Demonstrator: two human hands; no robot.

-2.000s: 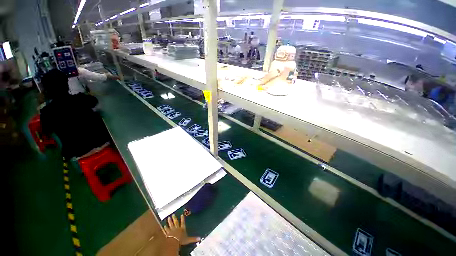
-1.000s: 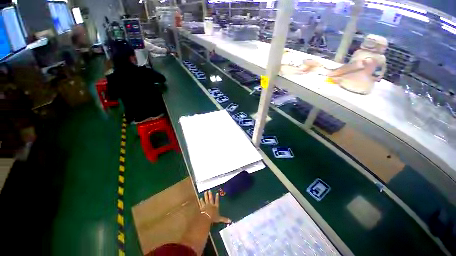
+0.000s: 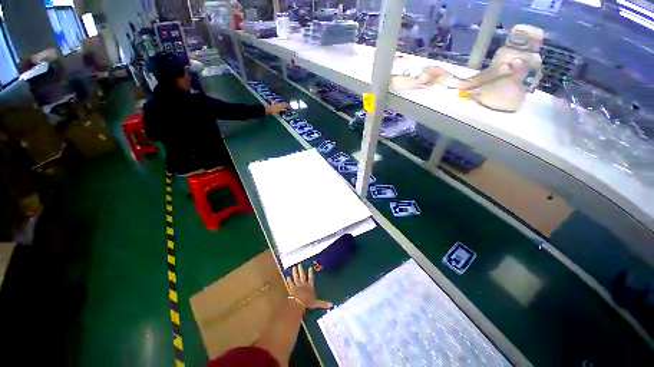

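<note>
My left hand [image 3: 305, 289] rests flat on the green bench edge with fingers spread, holding nothing. Its thumb points toward the corner of a component tray [image 3: 412, 322], a wide white sheet with rows of bluish marks. A dark blue pouch or phone [image 3: 335, 253] lies just beyond my fingertips. A stack of white sheets [image 3: 308, 201] lies past it. My right hand is not in view.
Device housings [image 3: 459, 258] lie along the green conveyor belt [image 3: 502, 301]. A shelf post [image 3: 376, 107] stands at the belt's near side, under a white shelf [image 3: 459, 100]. A seated person [image 3: 188, 122] is at the left by a red stool [image 3: 217, 197]. Brown cardboard [image 3: 240, 304] lies below.
The view has swung left since the oldest frame. The seated person's arm now reaches out over the belt. My left hand stays on the bench edge.
</note>
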